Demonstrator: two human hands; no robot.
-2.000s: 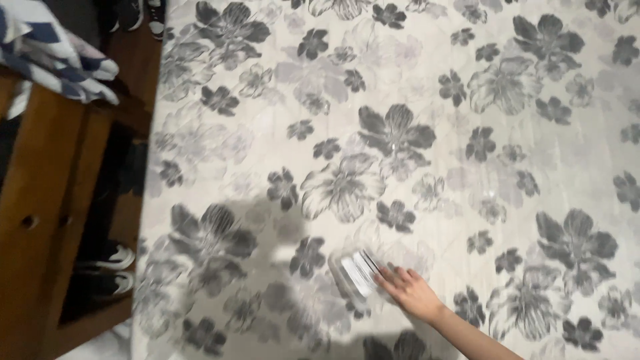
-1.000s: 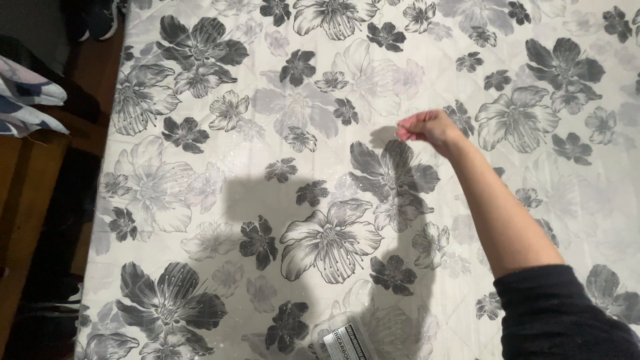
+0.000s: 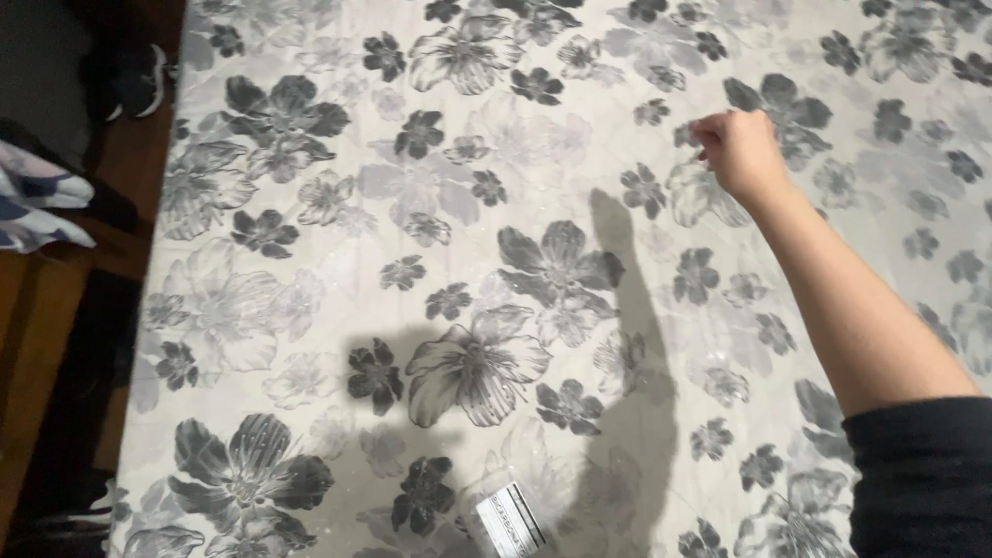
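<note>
My right hand (image 3: 740, 151), in a dark sleeve, is held over the upper right part of a flower-patterned quilted mattress (image 3: 325, 294). Its fingers are curled with the tips together; whether something small is pinched between them cannot be seen. A clear container with a white printed label (image 3: 511, 521) lies on the mattress at the bottom middle, partly cut off by the frame edge and well away from the hand. Fine pale specks show on the mattress fabric near the middle. My left hand is out of view.
Beyond the mattress's left edge are a wooden floor (image 3: 151, 170), a dark shoe (image 3: 142, 81) at the upper left and another shoe (image 3: 97, 504) at the lower left. A patterned cloth (image 3: 39, 198) hangs over a wooden piece of furniture (image 3: 31, 325).
Two seconds ago my right hand was at the labelled container. It has since left it and moved to the far right part of the mattress, with the container left lying.
</note>
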